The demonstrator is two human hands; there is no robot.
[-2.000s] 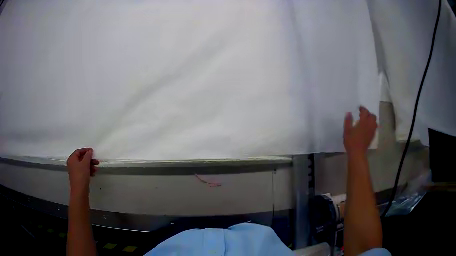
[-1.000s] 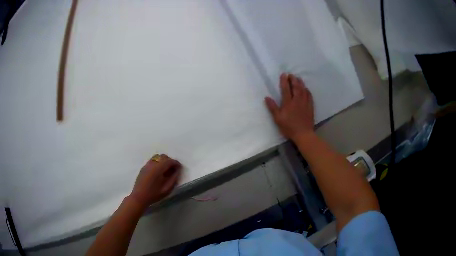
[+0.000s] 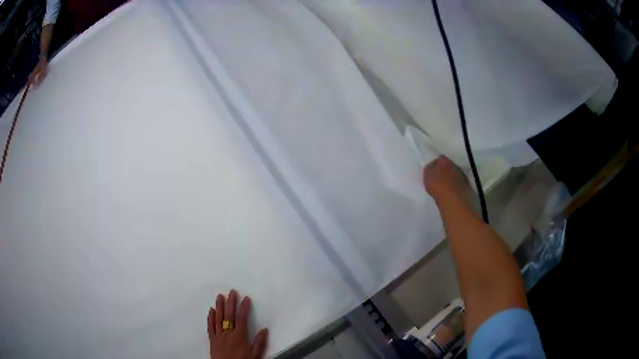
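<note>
The white fabric ply (image 3: 161, 196) covers most of the table, with a long ridge and shadow line running across it over the hidden track. My left hand (image 3: 235, 331), with a yellow ring, lies flat on the ply near its front edge, fingers spread. My right hand (image 3: 443, 175) is closed on a raised fold at the ply's right edge; its fingertips are partly hidden. The end cutter track (image 3: 378, 324) sticks out from under the ply at the near edge, beside the white and dark end cutter machine (image 3: 441, 331).
A black power cord (image 3: 459, 105) hangs just beyond my right hand. Behind it drapes more white fabric (image 3: 518, 77). Another person's hand (image 3: 39, 72) is at the far left edge, by a thin brown stick (image 3: 15, 130). Clear plastic (image 3: 550, 245) hangs at the right.
The view has turned to the right. My right hand has moved from resting on the ply to gripping its right edge. My left hand has opened from a curled shape and lies flat.
</note>
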